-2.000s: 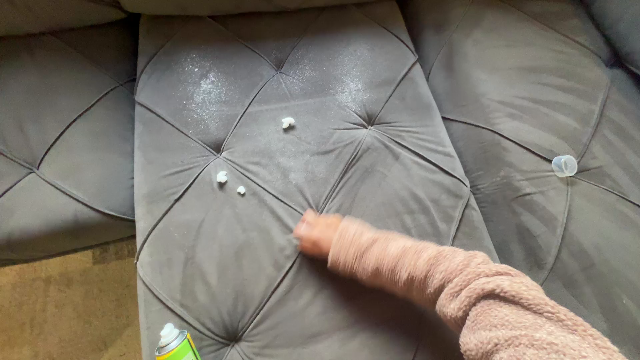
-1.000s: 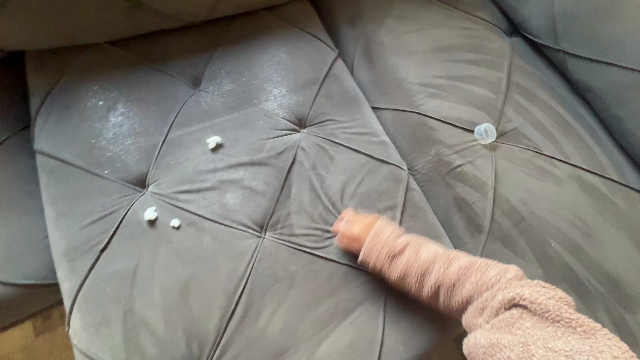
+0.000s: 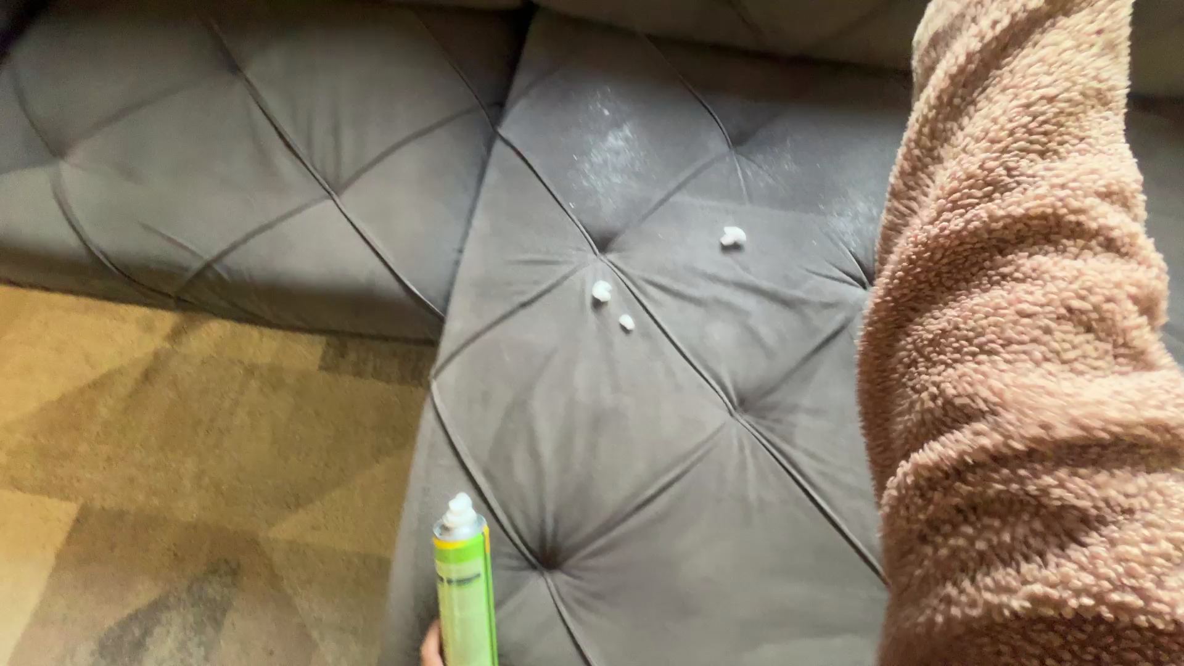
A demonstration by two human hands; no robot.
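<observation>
At the bottom edge my left hand (image 3: 432,645) holds a green aerosol can (image 3: 464,592) upright, with white foam (image 3: 460,504) on its nozzle; only a bit of the hand shows. Three white foam blobs lie on the tufted grey sofa seat (image 3: 638,481): one by a seam (image 3: 601,292), a smaller one beside it (image 3: 626,322), and one farther right (image 3: 733,237). A pale powdery patch (image 3: 610,162) marks the fabric behind them. My right arm, in a pink fleece sleeve (image 3: 1013,351), spans the right side; its hand is out of view.
Another tufted cushion (image 3: 277,166) adjoins the seat at the left. Below it lies a patterned brown and beige rug (image 3: 213,462). The sofa's backrest (image 3: 786,32) runs along the top edge.
My right hand, low over the seat before, has left the view, and its sleeve now stands large at the right. The can is back in view, now with my left hand on it. The view has swung left.
</observation>
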